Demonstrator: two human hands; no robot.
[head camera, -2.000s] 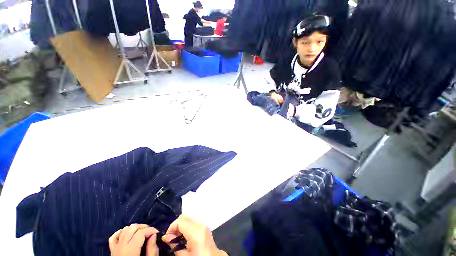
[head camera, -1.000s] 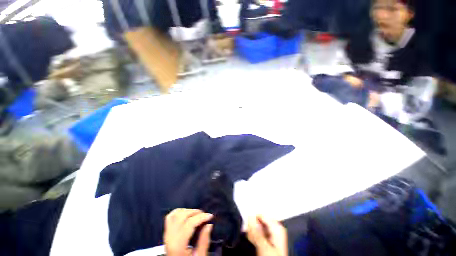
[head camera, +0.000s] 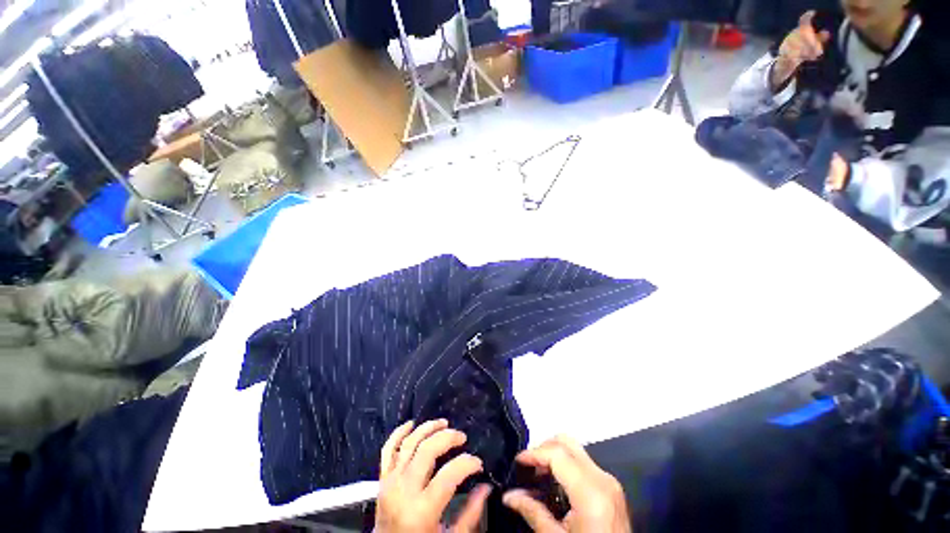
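A dark navy pinstriped garment (head camera: 365, 354) lies bunched on the white table (head camera: 719, 302) in front of me. A small silver metal fastener (head camera: 474, 341) shows near its middle, with a thin pale line of an opening running down toward my hands. My left hand (head camera: 427, 479) is on the dark cloth at the near edge, fingers spread over it. My right hand (head camera: 568, 489) is beside it, with thumb and fingers around the cloth edge. The cloth between the fingertips is dark, so whether a tool is there cannot be told.
A wire-type hanger (head camera: 549, 172) lies on the far tabletop. A person (head camera: 875, 115) sits at the right with denim-like cloth (head camera: 755, 151). A blue bin (head camera: 245, 250) stands left of the table. Checked cloth (head camera: 870, 380) hangs at the lower right.
The view has swung left, so the table and garment appear further right. My hands were apart a second ago and are now closer together at the cloth. The other person's hand is raised.
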